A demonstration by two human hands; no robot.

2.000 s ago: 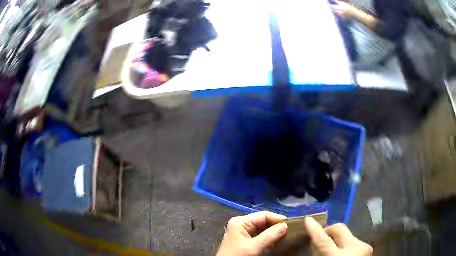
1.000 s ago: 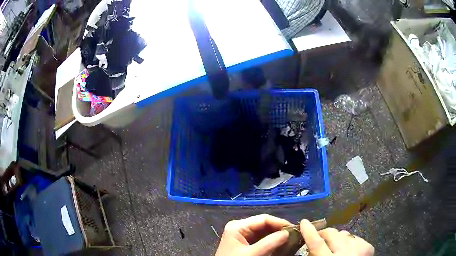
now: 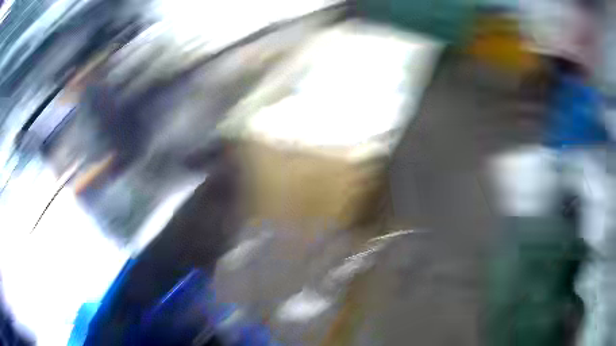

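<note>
Neither of my hands shows in the head view, and the brown piece held earlier is out of the picture. The whole view is strongly blurred. Nearest in front are the blue crate (image 3: 182,307), cut off at the lower left, and a tan bin (image 3: 304,186) with a bright white heap (image 3: 344,88) in it, near the middle.
A white table (image 3: 54,250) with a blue edge lies at the left. Blurred white scraps (image 3: 304,305) lie on the grey floor (image 3: 432,270). A dark green shape (image 3: 533,284) stands at the lower right, with a blue shape (image 3: 577,111) above it.
The view has swung to the right. The crate and table have shifted to the left, the tan bin has moved to the middle, and both hands with the brown piece have left the picture.
</note>
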